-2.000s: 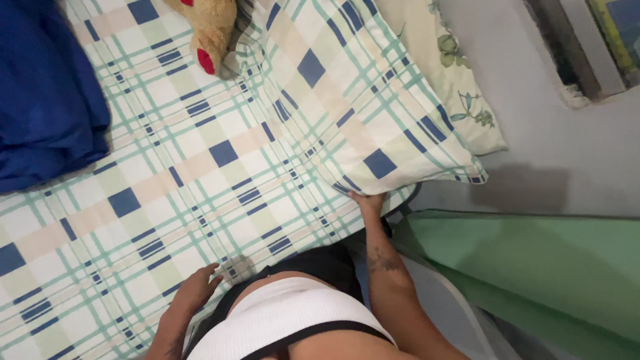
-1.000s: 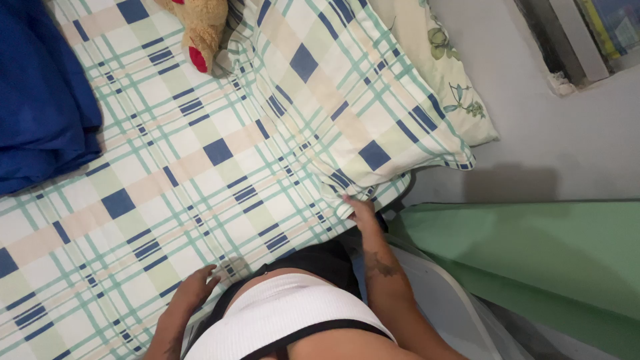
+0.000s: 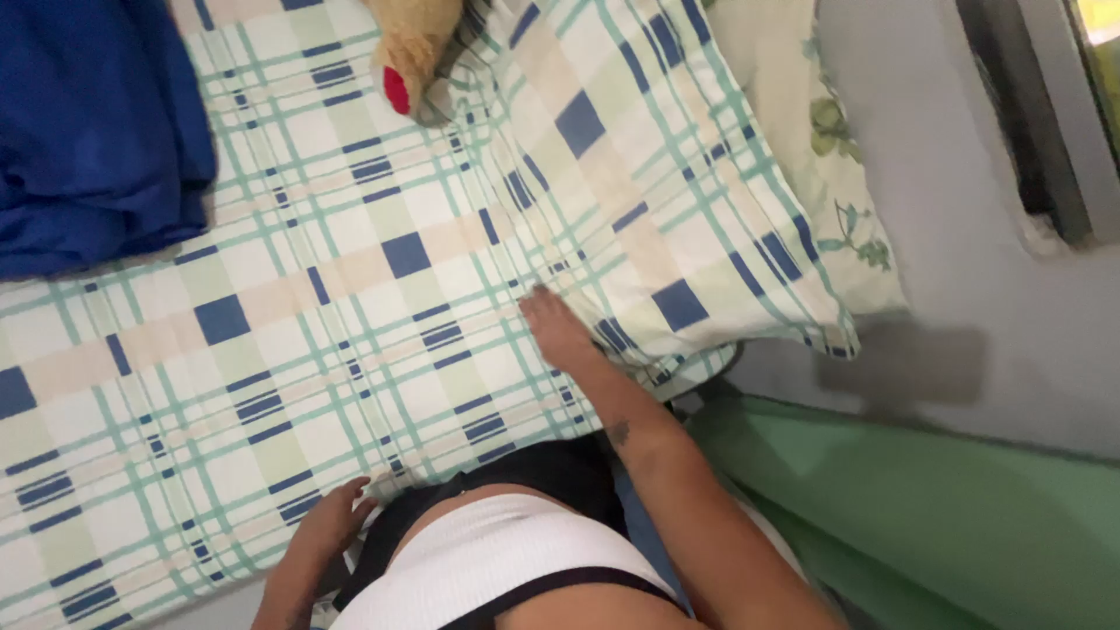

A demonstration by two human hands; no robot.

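Note:
A plaid bed sheet (image 3: 367, 350) in white, green, beige and blue covers the bed. My right hand (image 3: 557, 331) lies flat on it, fingers extended, beside the lower left edge of a pillow (image 3: 647, 175) in a matching plaid case. Under that pillow, a floral pillow (image 3: 840, 175) shows on the right. My left hand (image 3: 337, 516) rests at the near edge of the bed with its fingers apart, holding nothing. Near the top lies part of a tan plush toy (image 3: 418, 44) with a red patch.
Dark blue cloth (image 3: 96, 131) is heaped at the upper left of the bed. A grey wall (image 3: 919, 262) with a framed opening stands at the right. Below it, a green panel or cloth (image 3: 919, 490) runs beside my right arm.
My right hand has moved from the pillow's lower corner, where it gripped some fabric, up and left onto the sheet. The left hand has stayed at the bed's edge.

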